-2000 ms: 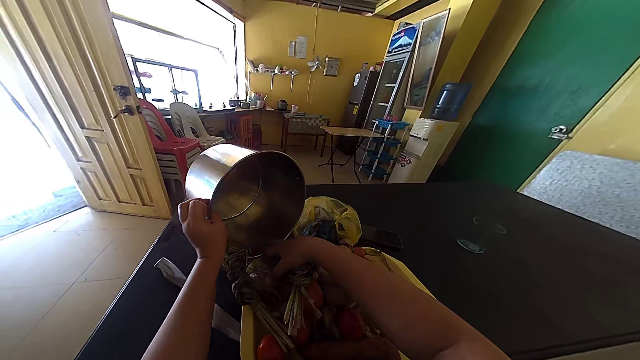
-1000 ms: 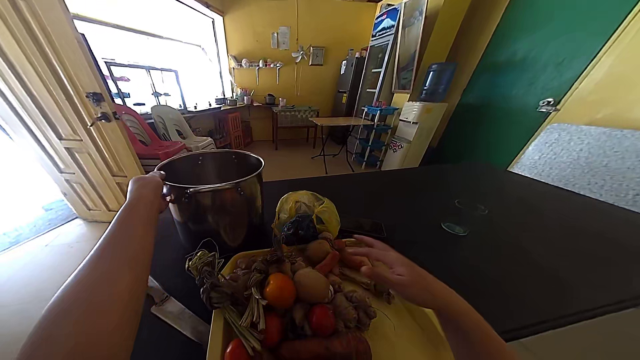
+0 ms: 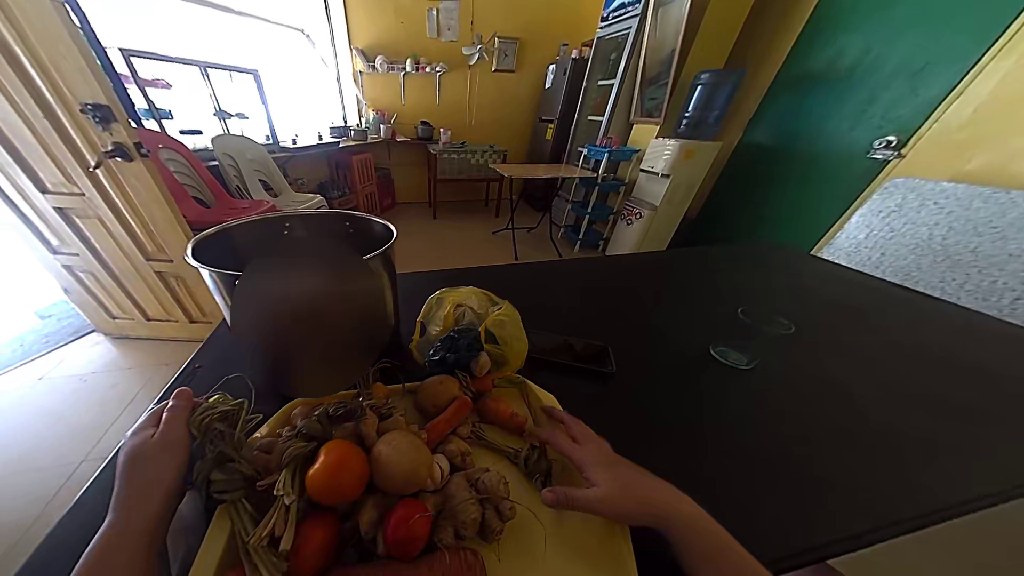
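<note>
A yellow tray (image 3: pixel 576 524) holds an orange tomato (image 3: pixel 338 472), a potato (image 3: pixel 402 462), ginger (image 3: pixel 472 506), carrots (image 3: pixel 450 422) and red tomatoes (image 3: pixel 407 528). At its left side my left hand (image 3: pixel 156 448) touches a bundle of dried stalks (image 3: pixel 224 444); whether it grips them is unclear. My right hand (image 3: pixel 588 472), fingers spread, rests over the tray's right side beside the carrots and holds nothing. Behind the tray stands a large steel pot (image 3: pixel 376 280), upright. A knotted yellow plastic bag (image 3: pixel 472 320) with a dark bundle sits to the pot's right.
On the black table (image 3: pixel 680 432) lie a phone (image 3: pixel 570 352), behind the tray, and a clear drinking glass (image 3: pixel 748 340) farther right. Beyond the table are stacked plastic chairs (image 3: pixel 188 180), a small folding table (image 3: pixel 544 171) and a water dispenser (image 3: pixel 660 192).
The pot was tilted over the tray, then set upright behind it. My left hand has let go of the pot's rim and come to the stalks. My right hand has moved off the vegetables.
</note>
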